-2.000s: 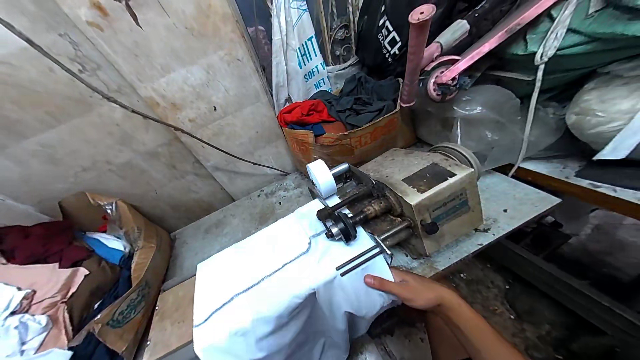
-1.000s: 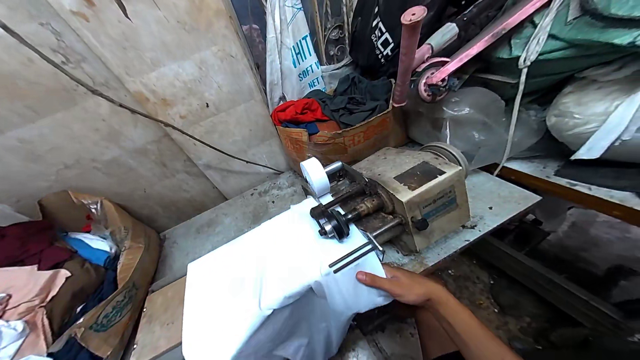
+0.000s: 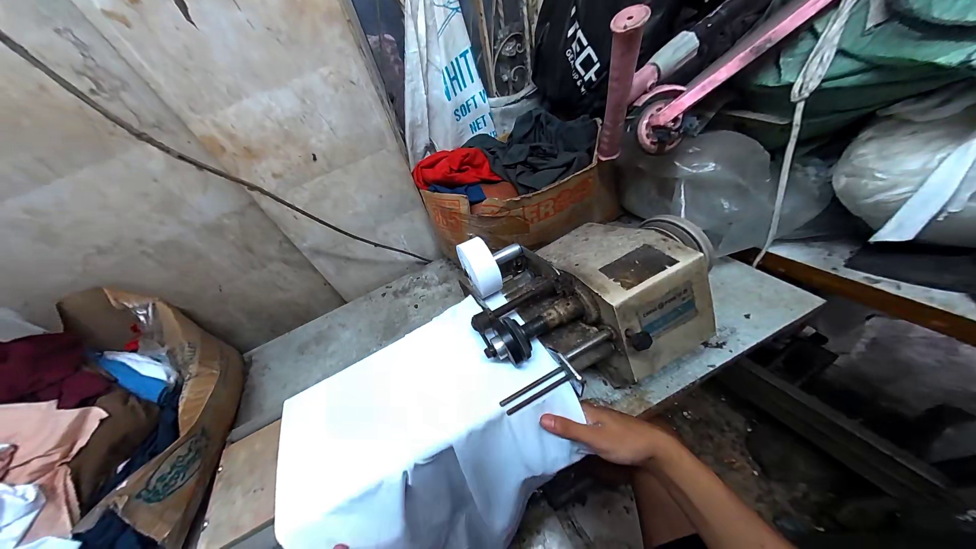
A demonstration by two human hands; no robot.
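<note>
White fabric lies spread over the table and hangs in folds at its front. A beige machine with metal rollers and two thin guide rods stands on the table; the fabric passes by its rollers. On its upper left spindle sits a roll of white tape. My right hand grips the fabric's right edge below the guide rods, thumb on top. Of my left hand only a fingertip shows at the bottom edge, against the fabric; the rest is out of view.
A cardboard box of clothes stands behind the machine, another cardboard box at the left. A pink scooter and plastic bags lie at the back right. A cable runs along the wall.
The dark line that ran across the white fabric two seconds ago is gone from view, and the fabric's top now lies plain white. A fingertip has appeared at the bottom edge.
</note>
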